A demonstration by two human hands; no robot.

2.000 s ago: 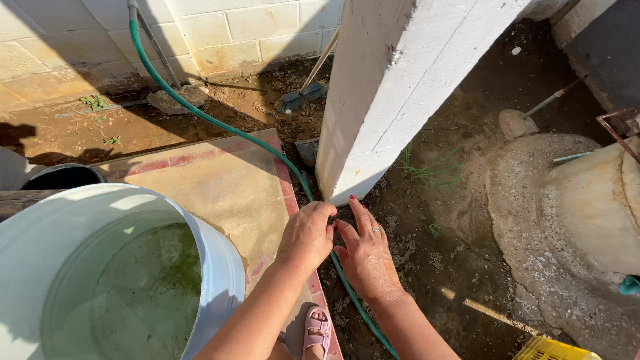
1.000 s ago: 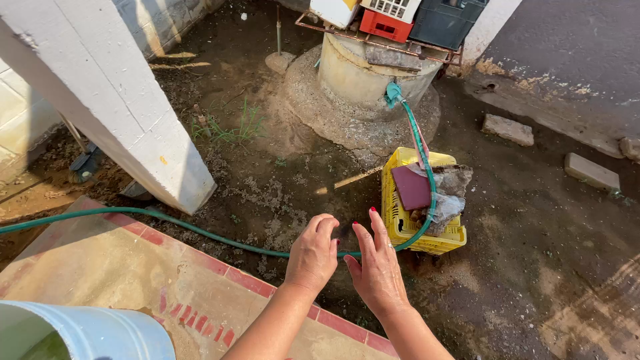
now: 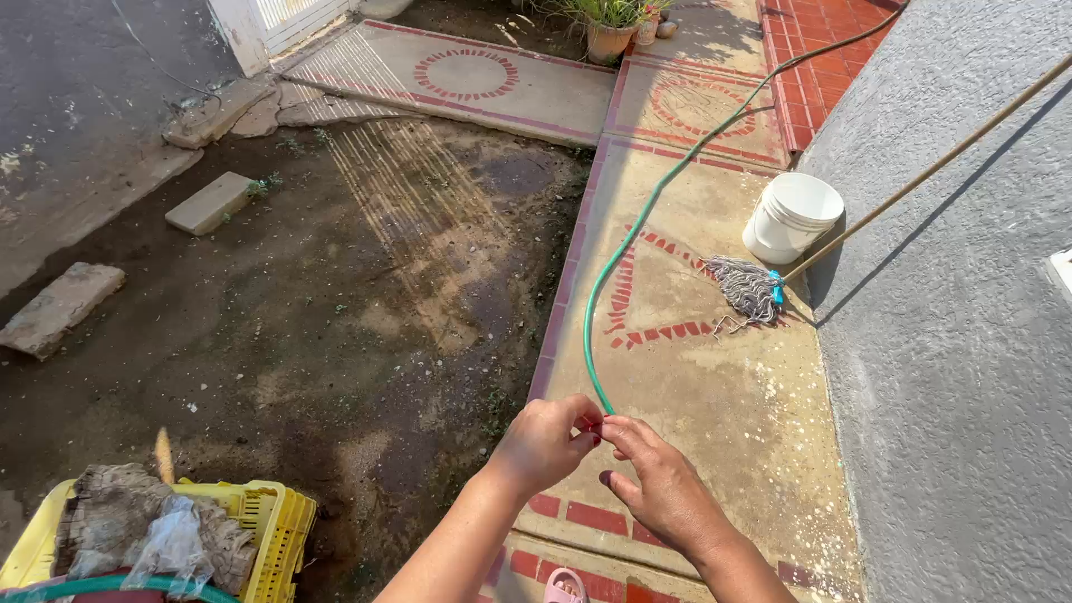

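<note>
My left hand (image 3: 548,440) is curled, its fingertips meeting those of my right hand (image 3: 666,481) in the lower middle of the view. Nothing can be made out between them. Just beyond the fingertips a green garden hose (image 3: 592,335) runs up along the concrete walkway (image 3: 712,377) and bends away to the top right. Right of the hose lies the grey string head of a mop (image 3: 745,289), its wooden handle leaning on the grey wall. Behind it stands a white plastic bucket (image 3: 791,219).
At lower left a yellow plastic crate (image 3: 280,536) holds a weathered wood piece and clear plastic. Bare dirt with loose blocks (image 3: 209,203) spreads left of the walkway. A rough grey wall (image 3: 955,402) bounds the right side. A potted plant (image 3: 610,42) stands at the top.
The view has swung far to the right, from the white pillar and the tub to the walkway with the mop. My hands, apart one second ago, now meet at the fingertips.
</note>
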